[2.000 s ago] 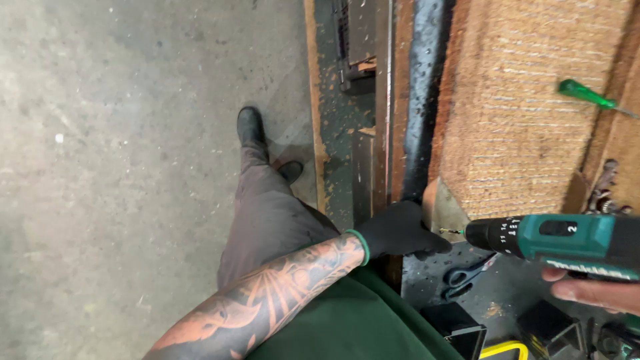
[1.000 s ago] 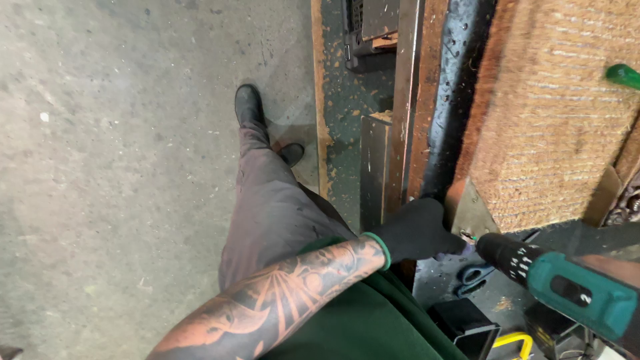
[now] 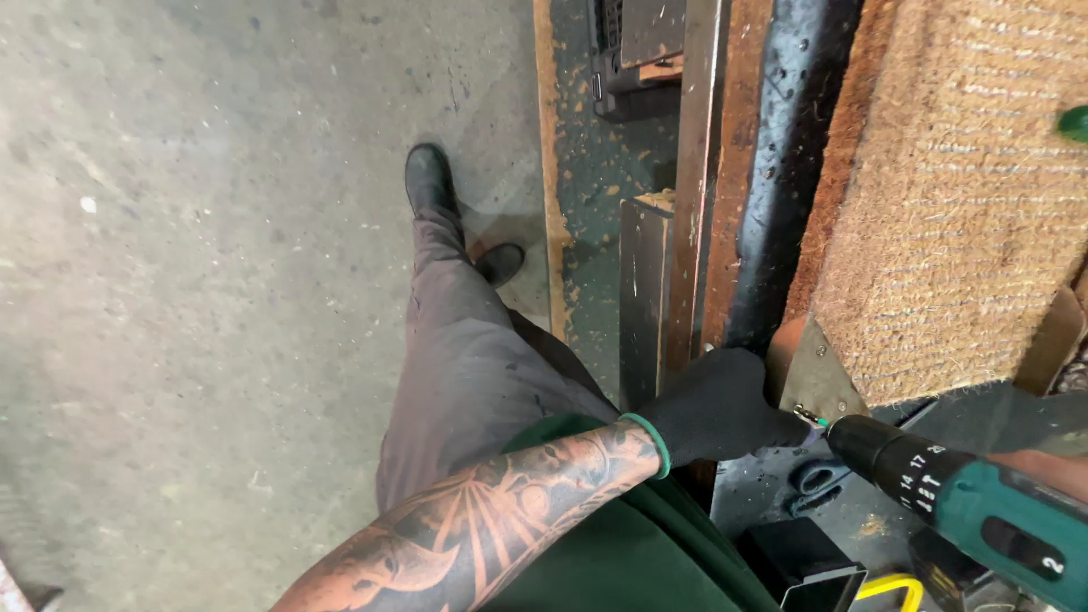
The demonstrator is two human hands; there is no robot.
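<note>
My left hand (image 3: 718, 408), in a black glove with a green cuff, grips the metal corner plate (image 3: 820, 374) at the lower left corner of a coarse brown fibre mat (image 3: 960, 195). Its fingertips are beside a small screw (image 3: 803, 414). My right hand (image 3: 1050, 467), bare and mostly hidden, is around a teal and black Makita cordless drill (image 3: 969, 493). The drill comes in from the right, its bit at the screw by my left fingertips. The hidden fingers of both hands cannot be made out fully.
Below the mat lie dark scissors (image 3: 820, 484), a black open box (image 3: 799, 552) and a yellow curved handle (image 3: 897, 586). A green handle (image 3: 1075, 124) lies on the mat. Left of it run the bench's worn wooden edge (image 3: 735, 170) and a shelf with a black case (image 3: 633, 98).
The drill has tilted, its body now lower than its chuck, with the bit still by the corner plate. My left hand remains at the corner. The view has shifted somewhat.
</note>
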